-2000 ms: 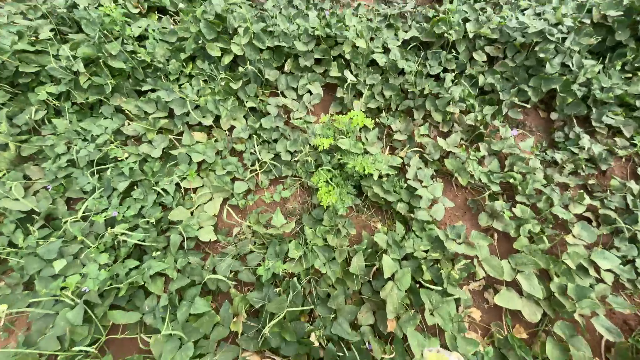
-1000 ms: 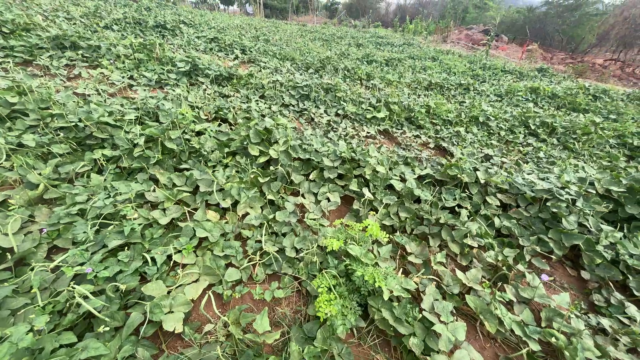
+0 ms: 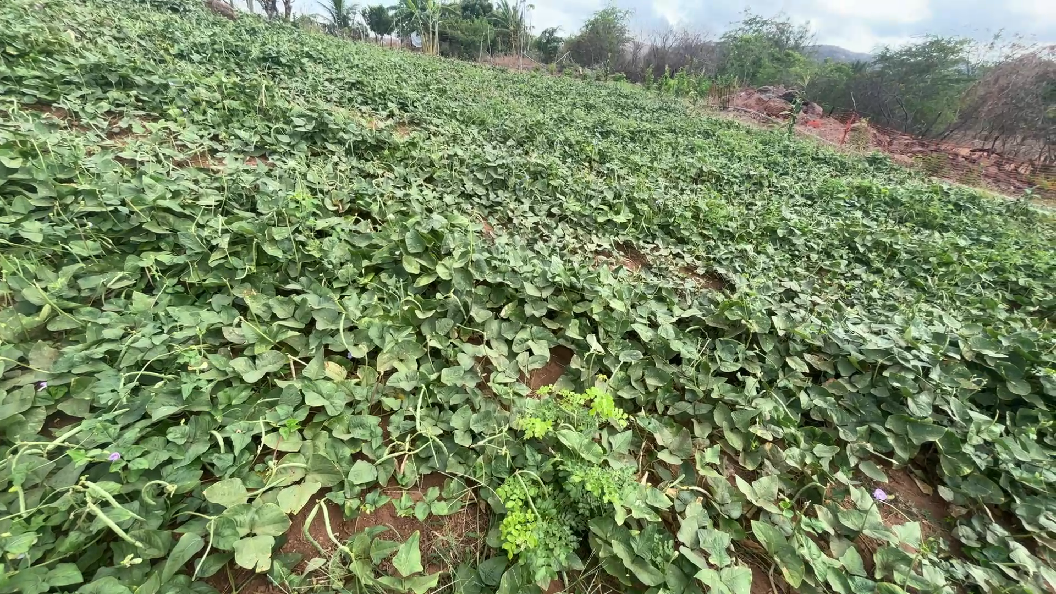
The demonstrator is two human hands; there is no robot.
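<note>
Neither my left hand nor my right hand shows in the head view. Low leafy bean-like plants cover the sloping field, with slender green pods hanging among the leaves at the lower left. A brighter green plant with small feathery leaflets grows among them at the lower middle. Small purple flowers dot the foliage, one at the lower right and another at the left.
Patches of reddish bare soil show between the vines. At the upper right lie a mound of rocks and reddish earth and orange netting. Trees and shrubs line the far edge beneath a cloudy sky.
The view has tilted up from the near foliage to the far field edge and sky. No hand appears in any frame.
</note>
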